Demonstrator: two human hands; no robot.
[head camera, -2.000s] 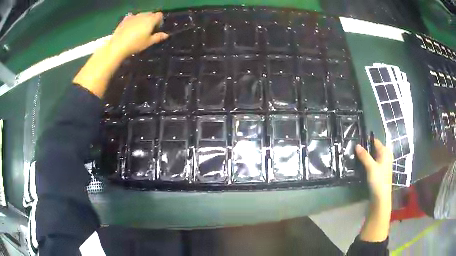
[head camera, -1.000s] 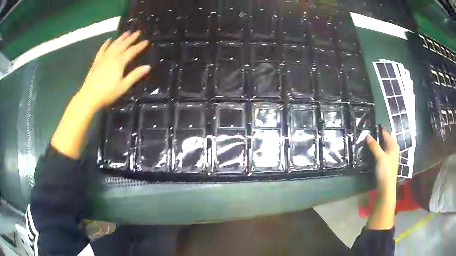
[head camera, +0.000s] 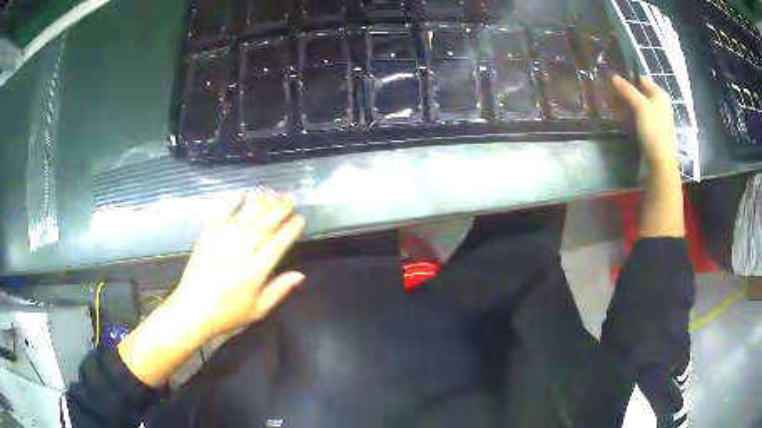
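The glossy black blister tray (head camera: 401, 144) lies across the bench, its far part cut off by the top edge. Dark glossy panels (head camera: 326, 92) show in its pockets. A translucent lined strip, perhaps the adhesive pad sheet (head camera: 159, 194), lies between the tray and the bench's front edge. My left hand (head camera: 242, 267) is bare and blurred, palm down with fingers apart, over the front edge at the strip's right part. It holds nothing visible. My right hand (head camera: 653, 121) is at the tray's right edge. Whether it grips the tray or holds a thin dark tool is unclear.
White-bordered sheets (head camera: 668, 58) lie right of the tray, partly behind my right hand. A neighbouring dark tray (head camera: 739, 75) is at the far right. A clear strip (head camera: 46, 167) lies at the left. Red stools (head camera: 698, 234) stand below the bench.
My left hand has left the tray's left side and come down to the bench's front edge. The view has tilted down, so tray and right hand appear higher. The lined strip now shows more.
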